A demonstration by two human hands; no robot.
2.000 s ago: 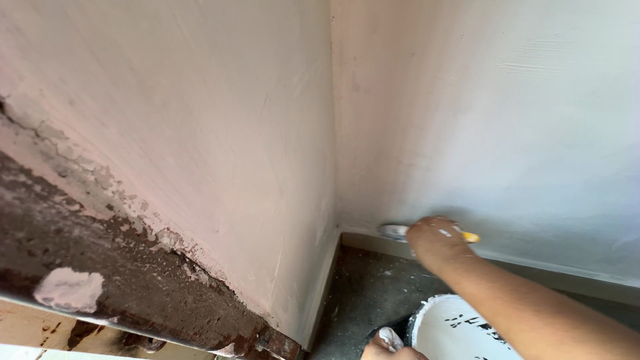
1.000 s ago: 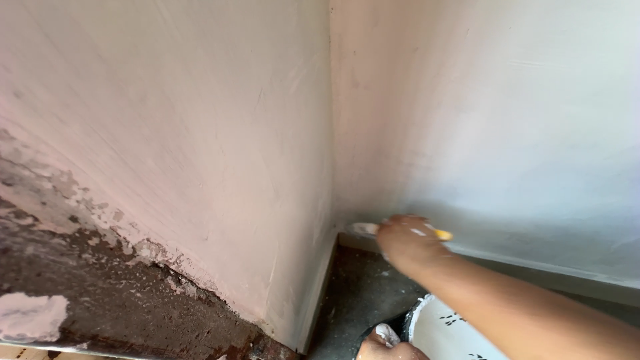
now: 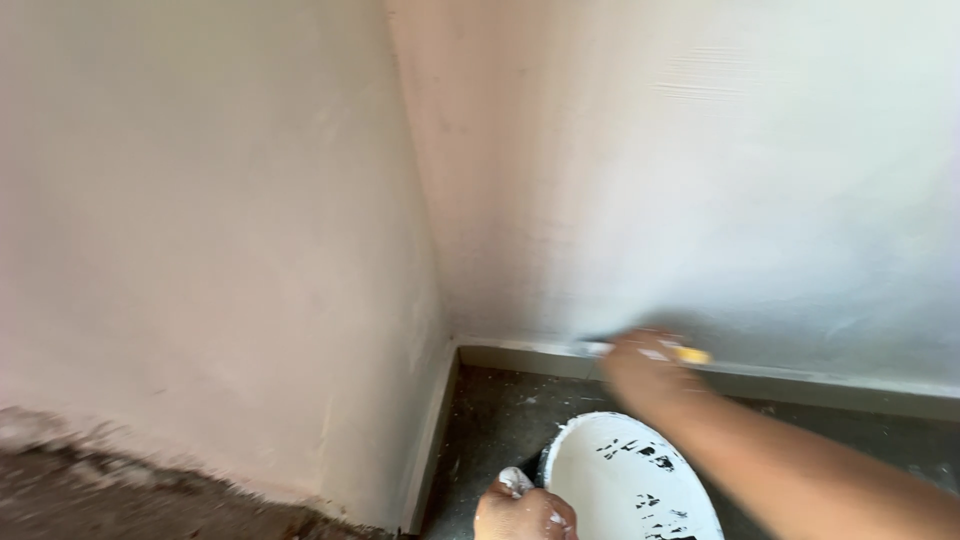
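Note:
A paintbrush with a yellow handle (image 3: 694, 355) is gripped in my right hand (image 3: 651, 360), its blurred bristle end pointing left against the bottom of the right wall, along the top of the skirting (image 3: 525, 360). White paint marks my right hand. At the bottom centre my left hand (image 3: 525, 514), also spotted with white, is closed at the left side of a dark container (image 3: 634, 480) coated inside with white paint. Whether its fingers grip the rim or a handle cannot be seen.
Two plastered walls meet in a corner, the left wall (image 3: 225, 225) and the right wall (image 3: 712, 187). Rough, broken plaster over a brown surface (image 3: 112, 495) lies at lower left. The dark floor (image 3: 499, 409) bears white specks.
Along the wall base, my right hand with the brush first moved left towards the corner and is now back farther right of it. My left hand stays by the container.

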